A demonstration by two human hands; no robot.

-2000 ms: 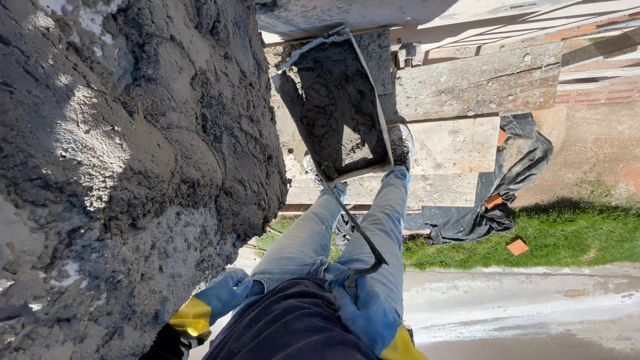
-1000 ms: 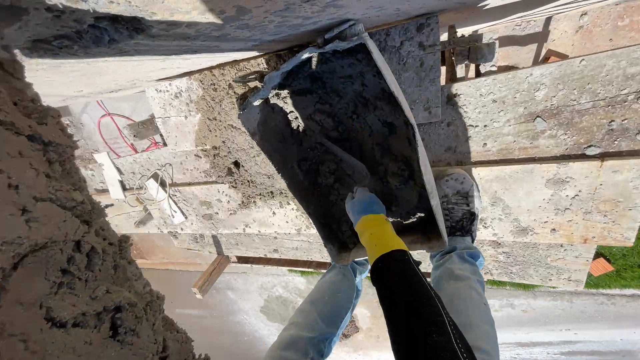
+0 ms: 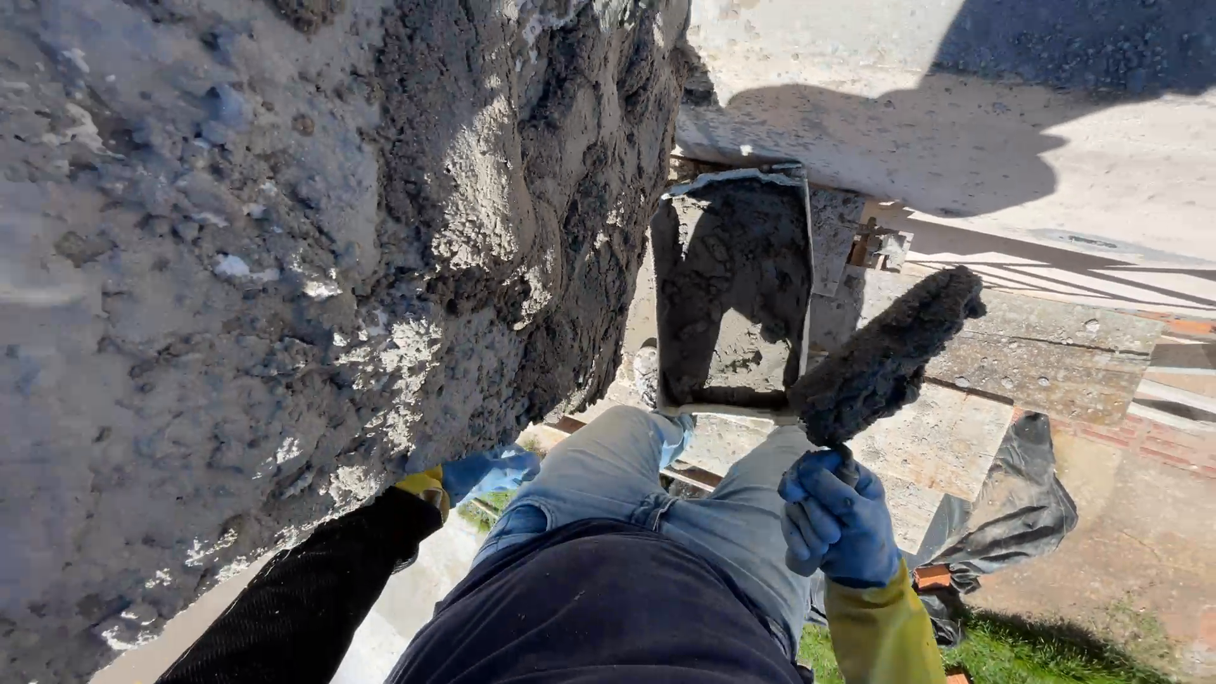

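Note:
My right hand [image 3: 841, 518], in a blue and yellow rubber glove, grips the handle of a trowel [image 3: 888, 356] whose blade is heaped with dark wet mortar. It is held up to the right of my legs. My left hand [image 3: 489, 473], gloved alike, hangs by my left thigh close to the wall's lower edge; its fingers are partly hidden and nothing shows in them. A mortar trough [image 3: 807, 275] with dark mortar inside rests on the boards in front of my feet. Rough mortar covers the wall [image 3: 456, 237] on my left.
Scaffold boards [image 3: 1035, 351] lie under the trough and reach to the right. Black plastic sheeting [image 3: 1021, 503] hangs over their edge, near a piece of orange brick [image 3: 932, 576]. Grass [image 3: 1026, 651] shows below. A pale wall [image 3: 855, 133] with a shadow on it stands beyond the trough.
One second ago a gloved hand reached down into the trough; now my right hand is raised beside me with a mortar-laden trowel. The view has swung back toward the rough wall.

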